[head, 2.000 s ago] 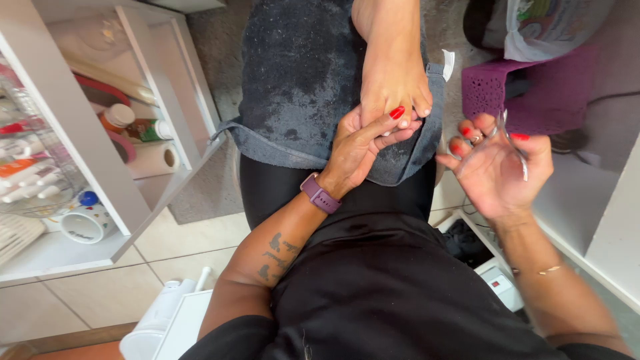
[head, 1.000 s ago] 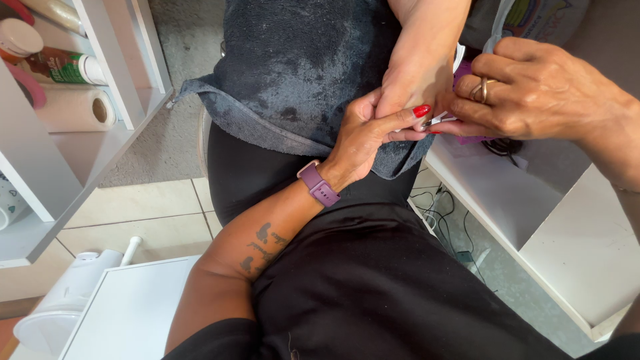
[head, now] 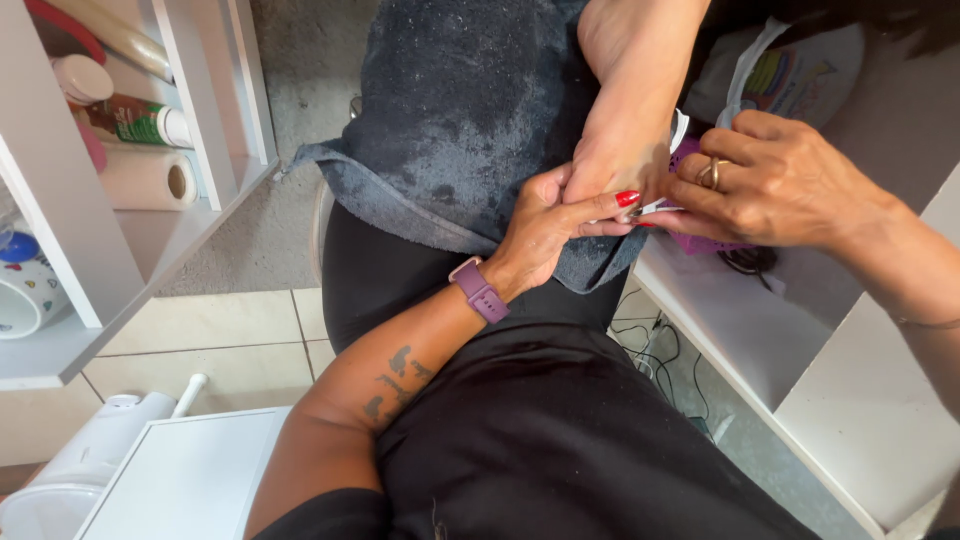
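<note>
Another person's bare foot (head: 619, 142) comes down from the top over a dark grey towel (head: 465, 127) laid on my legs. My left hand (head: 551, 221) is closed around the toes, its red-nailed thumb lying across them. At the right of the toes, my right hand (head: 757, 180) pinches a small white and metal tool (head: 652, 209), whose dark tip is at the toe end. The kind of tool cannot be told, as my fingers cover most of it.
White shelves on the left hold bottles, a paper roll (head: 150, 178) and a patterned mug (head: 30, 296). A purple perforated basket (head: 701, 240) and a plastic bag (head: 802, 75) are beyond my right hand. Cables (head: 660, 352) hang beside the white unit at right. A white cabinet top (head: 187, 472) stands lower left.
My right hand, held apart from the foot two seconds ago, has come to the toes with the tool. My left hand keeps its hold. The view has shifted and moved closer.
</note>
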